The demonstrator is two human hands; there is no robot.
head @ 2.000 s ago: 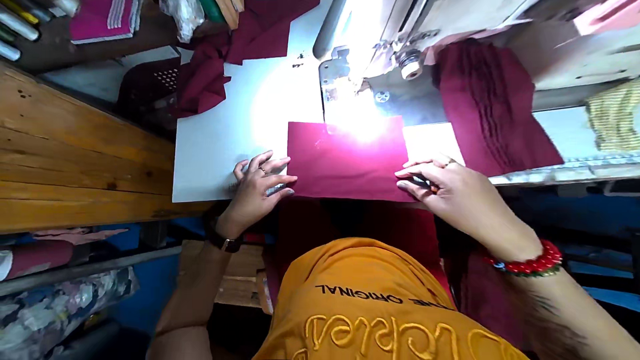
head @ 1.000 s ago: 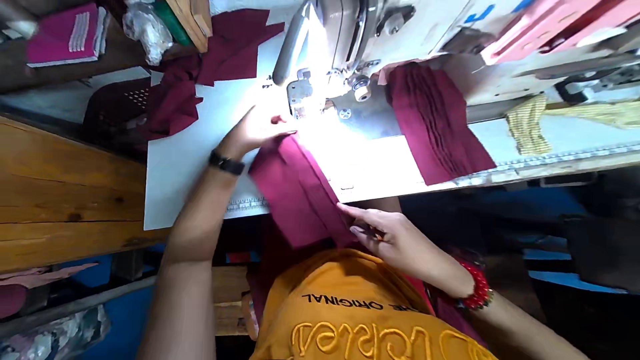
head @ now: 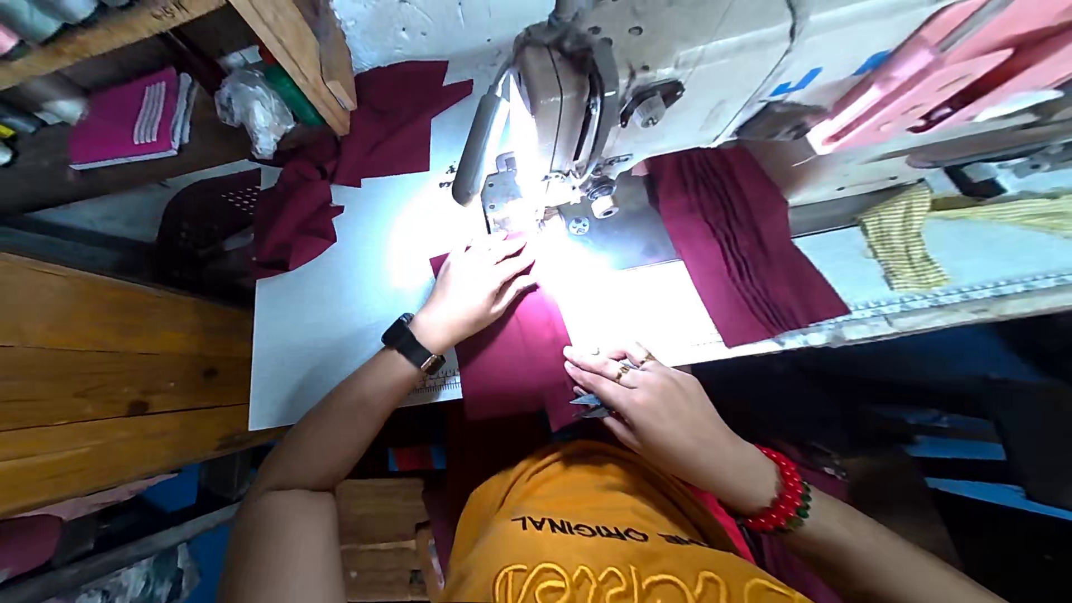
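Note:
A maroon fabric piece (head: 519, 360) lies on the white table, its far end at the needle area of a sewing machine (head: 553, 109), where bright light washes out detail. My left hand (head: 481, 289) rests palm down on the fabric just before the presser foot, fingers slightly spread. Near the table's front edge, my right hand (head: 641, 394) holds small metal thread snips (head: 590, 406), their blades poking out under the fingers, while its fingertips touch the fabric's right edge. The fabric's near end hangs over the table edge. A stack of maroon pieces (head: 737, 243) lies right of the needle.
More maroon fabric (head: 394, 121) lies at the back left, beside a wooden shelf (head: 293, 59) holding a magenta booklet (head: 130, 121) and a plastic bag (head: 255, 109). A yellow checked cloth strip (head: 904, 239) lies at the right, below a pink plastic item (head: 913, 75). Wooden boards (head: 126, 377) border the left.
The maroon piece, earlier flat along the front edge between both hands, has been turned and now reaches the needle area. My left hand has moved forward onto it.

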